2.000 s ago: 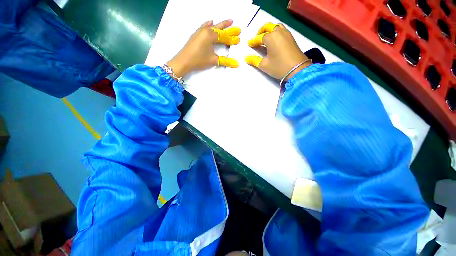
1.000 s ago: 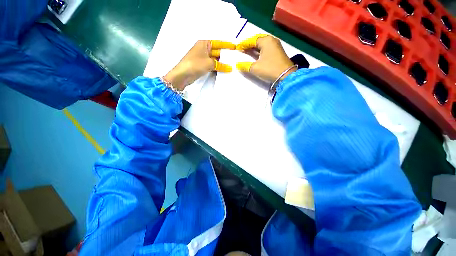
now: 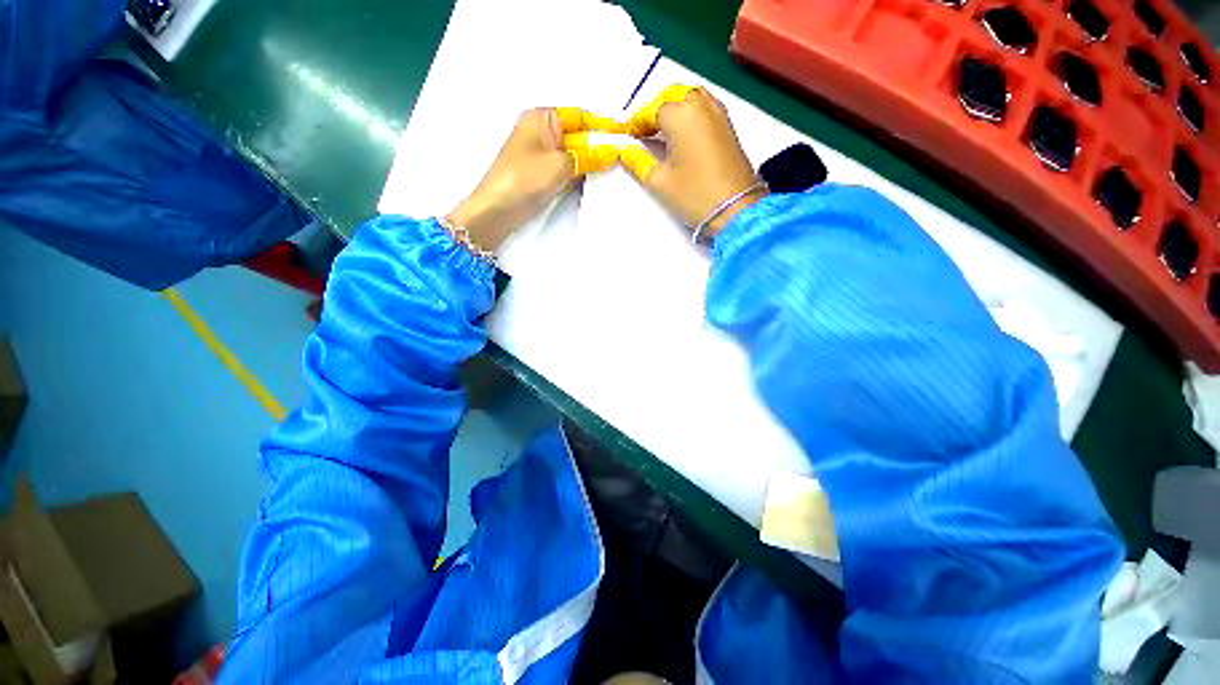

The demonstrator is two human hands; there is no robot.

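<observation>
My left hand (image 3: 525,167) and my right hand (image 3: 696,150) meet fingertip to fingertip over white sheets (image 3: 482,80) and the white mat (image 3: 629,335). Both have yellow finger cots, with thumbs and fingers drawn together. A thin whitish strip shows between the fingertips; I cannot tell whether it is a held film or the white surface behind. A black rounded watch head (image 3: 793,167) lies on the mat beside my right wrist, partly behind it. A cream pad (image 3: 799,518) lies near the bench edge, partly covered by my right sleeve.
An orange-red tray (image 3: 856,51) with black watch heads stands at the upper right. Crumpled white cloth (image 3: 1044,335) lies on the mat's right part; more white pieces (image 3: 1137,602) are at the lower right. A person's blue sleeve (image 3: 121,161) is at the upper left. Cardboard boxes (image 3: 121,562) stand on the floor.
My hands have come together from apart, and their thumbs and fingers have closed up. My right wrist has moved left and uncovered more of the black watch head.
</observation>
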